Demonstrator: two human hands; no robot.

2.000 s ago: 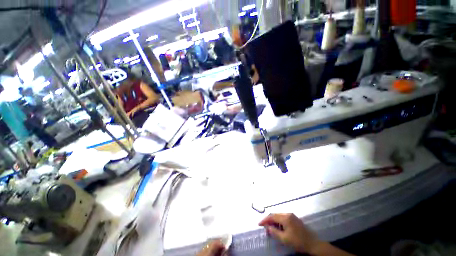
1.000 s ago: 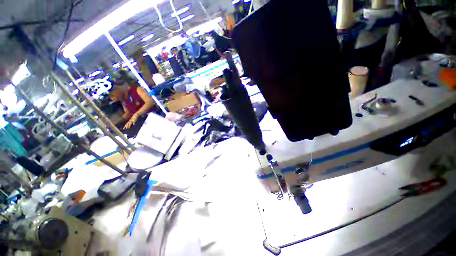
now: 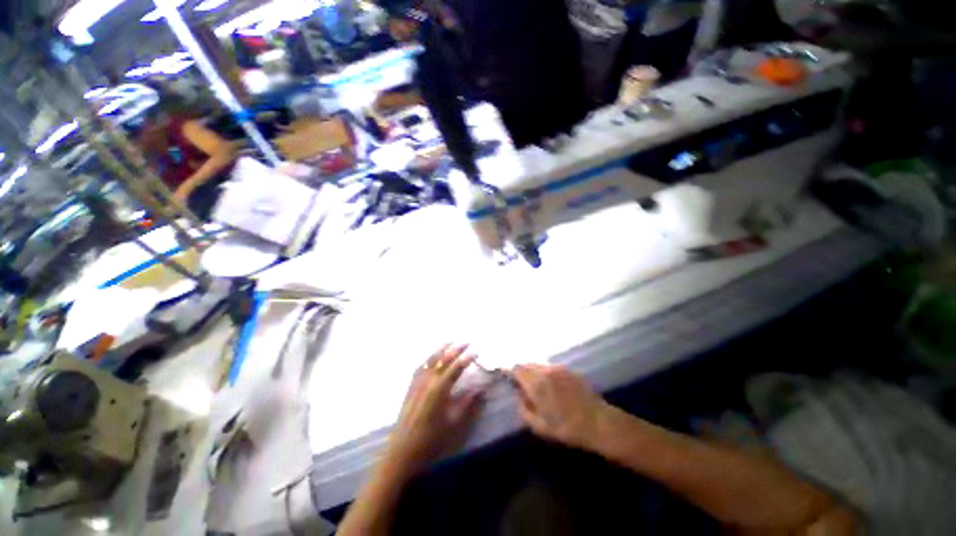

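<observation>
My left hand [image 3: 438,403] and my right hand [image 3: 556,403] are close together at the table's front edge, below the sewing machine's needle area. A small pale fabric edge shows between the fingertips; it blends into the glare, and I cannot tell how each hand holds it. The white sewing machine [image 3: 598,183] with a blue stripe stands beyond the hands. Its presser foot area [image 3: 522,251] is blurred. Pale cut pieces [image 3: 304,330] lie at the left of the table.
Snips with red handles [image 3: 742,246] lie under the machine arm. A ruler band [image 3: 650,345] runs along the table's front edge. An older machine head [image 3: 73,414] is at left. A person in a red top [image 3: 173,152] sits behind. Grey-white fabric [image 3: 860,445] is at lower right.
The view has shifted, so the machine sits higher and smaller. Both hands, out of view one second ago, are now in view and close together.
</observation>
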